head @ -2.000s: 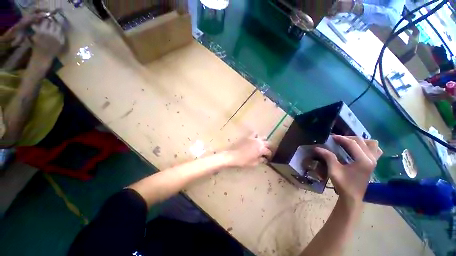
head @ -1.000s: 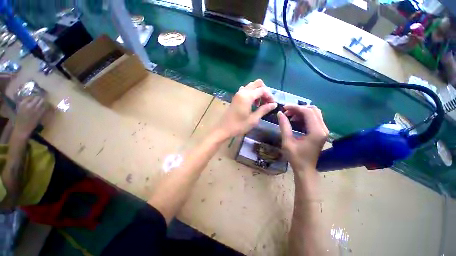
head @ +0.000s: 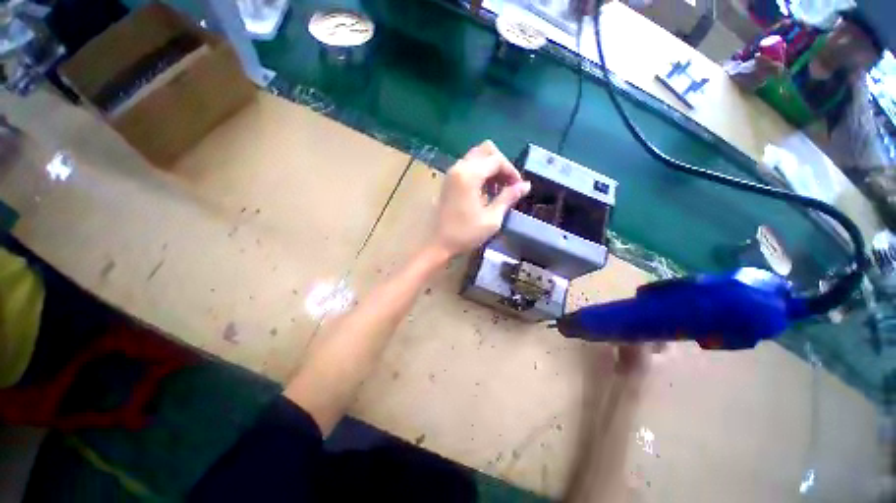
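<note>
The screw feeder (head: 548,236), a silver and black metal box with an open top, stands on the bench, with a small brassy mechanism at its front. My left hand (head: 478,196) is at the feeder's upper left edge, thumb and fingers pinched together; I cannot tell if anything is between them. The blue electric screwdriver (head: 688,310) hangs on its black cable, its dark nose pointing left beside the feeder's front corner. My right hand (head: 639,356) is blurred and partly hidden under the screwdriver; its grip cannot be told.
The worn wooden bench (head: 393,383) runs beside the green conveyor belt (head: 432,88), which carries round units with metallic faces (head: 341,28). An open cardboard box (head: 177,108) of dark small parts stands at upper left. A black cable (head: 688,173) loops over the belt. A yellow garment (head: 15,314) shows at left.
My right hand has left the feeder top and dropped below the screwdriver. The screwdriver's nose now shows by the feeder's front. My left hand stays by the feeder, whose open top is now uncovered.
</note>
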